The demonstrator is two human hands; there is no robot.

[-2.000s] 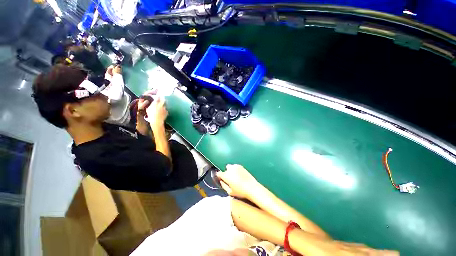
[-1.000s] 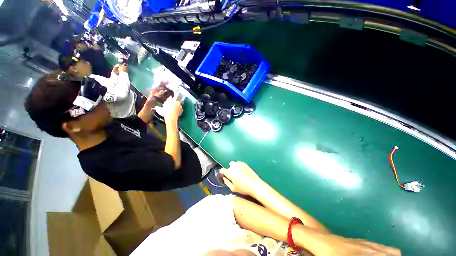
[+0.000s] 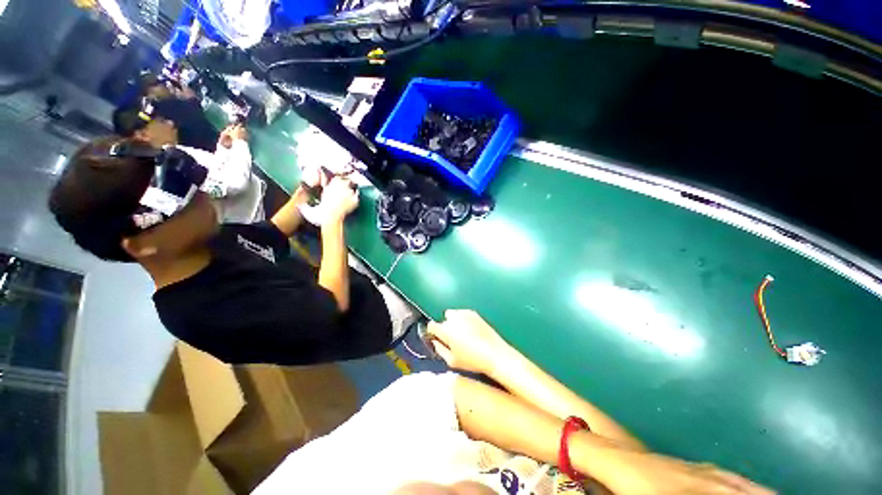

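My forearms lie crossed along the near edge of the green bench. My left hand, beyond a red bracelet, is at the lower right, partly cut off by the bottom edge; its grip is unclear. My right hand is at the left by the bench edge, its fingers curled and partly hidden; I cannot tell whether it holds anything. A loose connector lead with red, yellow and dark wires and a white plug lies on the bench at right, untouched. Black round parts are piled beside a blue bin holding small black parts.
A person in a black shirt sits at left, hands at a white area of the bench. Another person is beyond. Open cardboard boxes stand below. A metal rail borders the dark channel behind the bench.
The view has shifted slightly, while my crossed arms and the loose lead look unchanged. The neighbour has leaned and turned a little, and their hands have moved up and right.
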